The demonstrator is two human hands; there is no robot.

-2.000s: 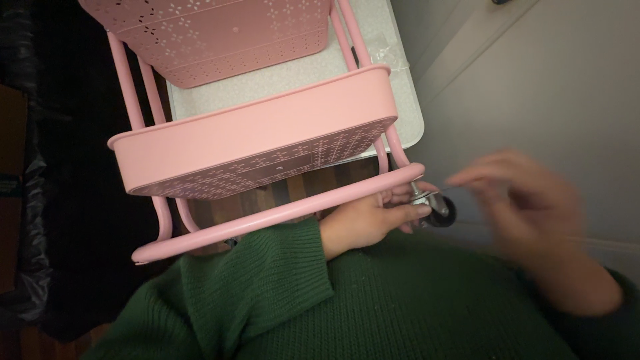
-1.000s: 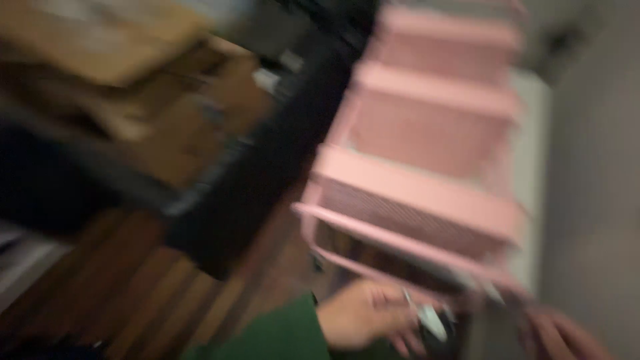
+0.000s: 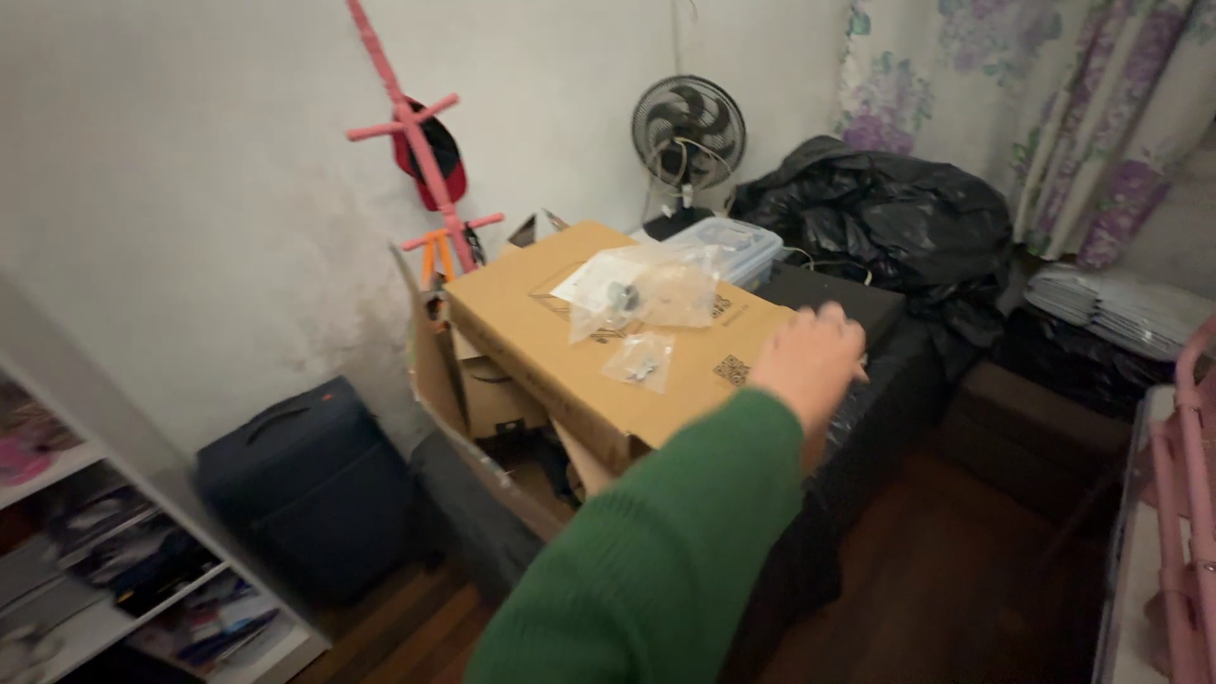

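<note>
My left hand [image 3: 815, 366], in a green knit sleeve, is over the right edge of a flat cardboard box [image 3: 541, 351]. Its fingertips are partly hidden, so whether it grips anything cannot be told. On the box lie a large clear plastic bag [image 3: 674, 285] with a metal part inside and a smaller clear bag [image 3: 642, 363] of small metal hardware. Part of the pink cart frame [image 3: 1192, 456] shows at the far right, beside a pale surface. I cannot make out my right hand.
A lidded plastic container [image 3: 727, 245], black plastic bag [image 3: 883, 204] and fan [image 3: 689, 133] stand behind the box. An open carton [image 3: 446, 389] is under its left side. A dark suitcase [image 3: 309, 494] and shelves [image 3: 104, 608] are at left.
The view has swung far from the pink cart toward the cardboard box. My left hand was at the cart's caster end and is now at the box's edge. My right hand has left the view.
</note>
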